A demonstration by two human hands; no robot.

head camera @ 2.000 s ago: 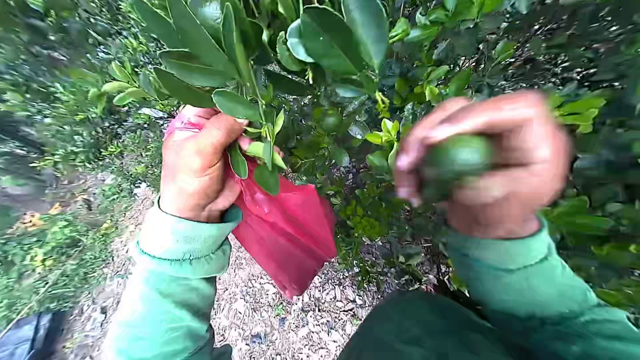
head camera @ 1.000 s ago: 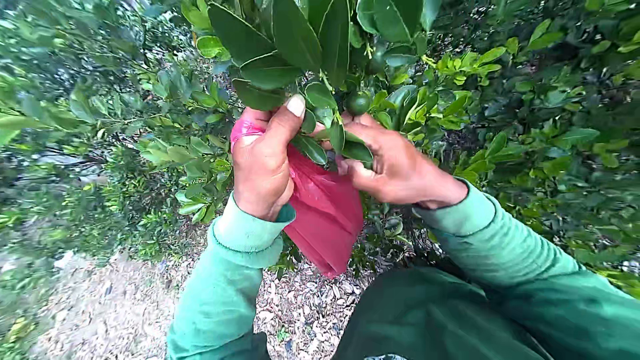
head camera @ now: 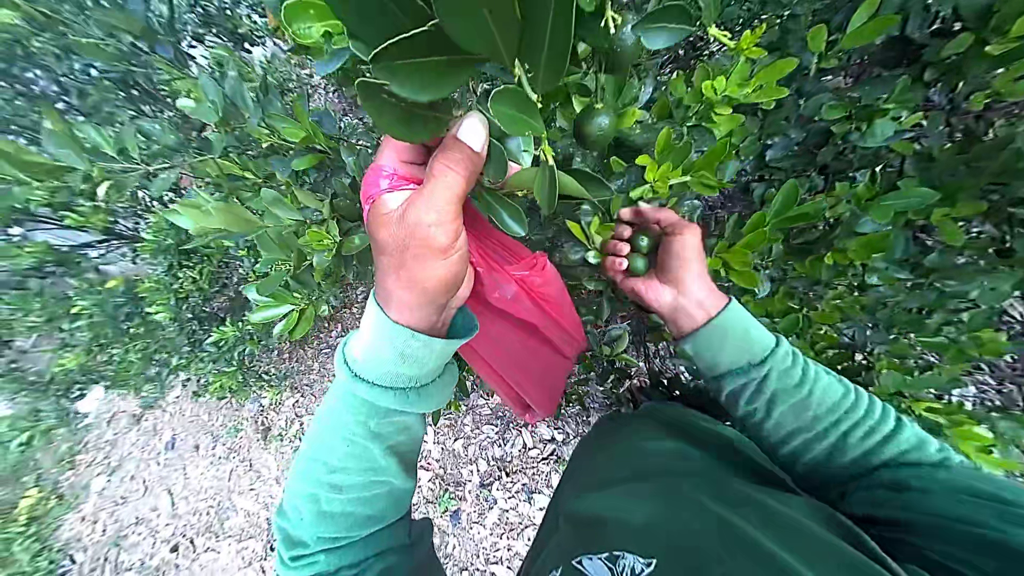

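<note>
My left hand [head camera: 424, 232] is closed around the top of a red plastic bag [head camera: 524, 320], whose pink rim wraps over the hand. Its thumb presses at a leafy citrus branch [head camera: 516, 112], beside broad green leaves. The bag hangs down to the right of the wrist. Lower and further right, my right hand [head camera: 660, 264] curls around two small green citrus fruits [head camera: 640, 252], its palm turned up. Another green citrus fruit [head camera: 595, 126] hangs among the leaves above and between the hands. The bag's opening is mostly hidden.
Dense citrus foliage [head camera: 864, 192] fills the right side, and more leafy branches [head camera: 272, 216] stand at the left. Below lies ground strewn with dry leaves [head camera: 184, 480]. My dark green clothing [head camera: 680, 496] shows at the bottom.
My right hand was beside the left at the branch one second ago; it has moved down and right, and two green fruits now show in it. My left hand still holds the bag.
</note>
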